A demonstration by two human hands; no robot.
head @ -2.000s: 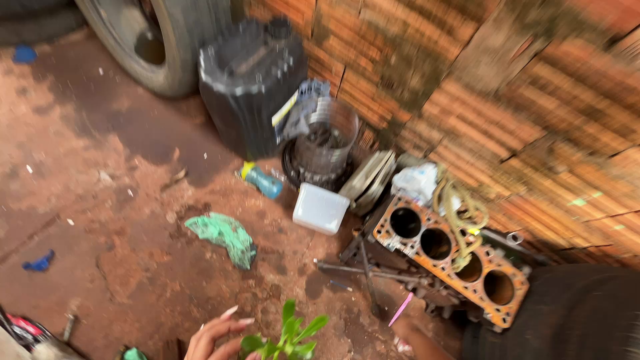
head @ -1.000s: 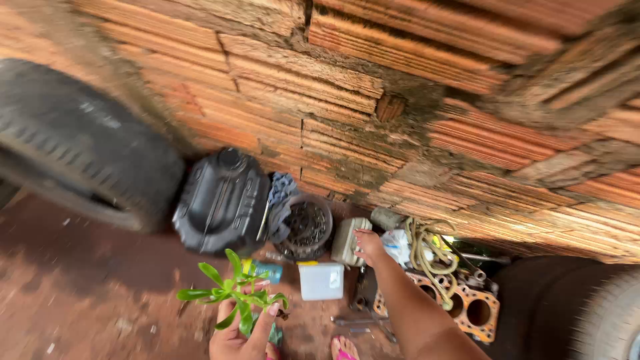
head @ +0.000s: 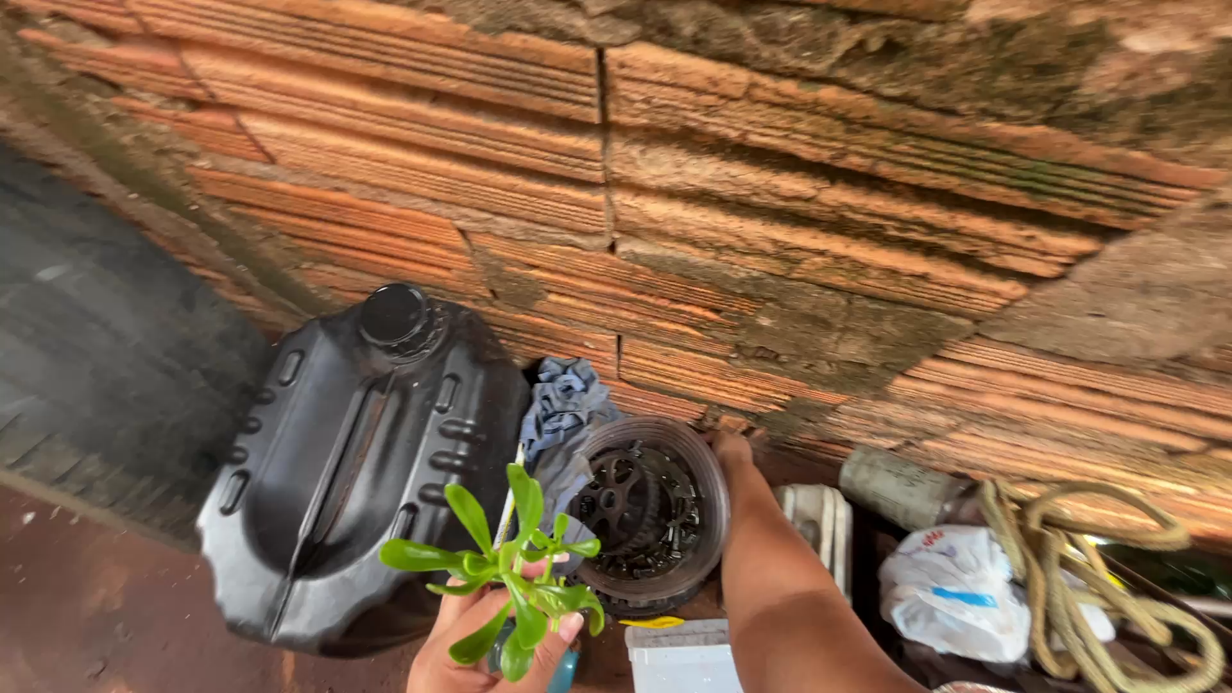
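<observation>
My left hand [head: 491, 635] holds a leafy green succulent cutting [head: 515, 568] at the bottom centre, its fingers around the stems. With the forearm coming in from the lower right, my right hand [head: 736, 435] reaches to the far right rim of a clear plastic tub [head: 714, 481]; its fingers are mostly hidden between the tub and the brick wall. Inside the tub lie a dark toothed gear [head: 616, 500] and small metal parts in dark liquid. A crumpled blue-grey cloth [head: 563, 404] touches the tub's left side.
A black plastic jerrycan [head: 337, 481] and a tire [head: 106, 356] stand at the left. The hollow-brick wall [head: 674, 212] rises behind. Near my right arm are a white lidded container [head: 683, 654], a grey cylinder [head: 900, 486], a white plastic bag [head: 953, 592] and coiled rope [head: 1068, 597].
My right hand has moved left, from the pale box near the white bag to the tub's rim. The cutting remains in my left hand. The view has come closer to the jerrycan and tub.
</observation>
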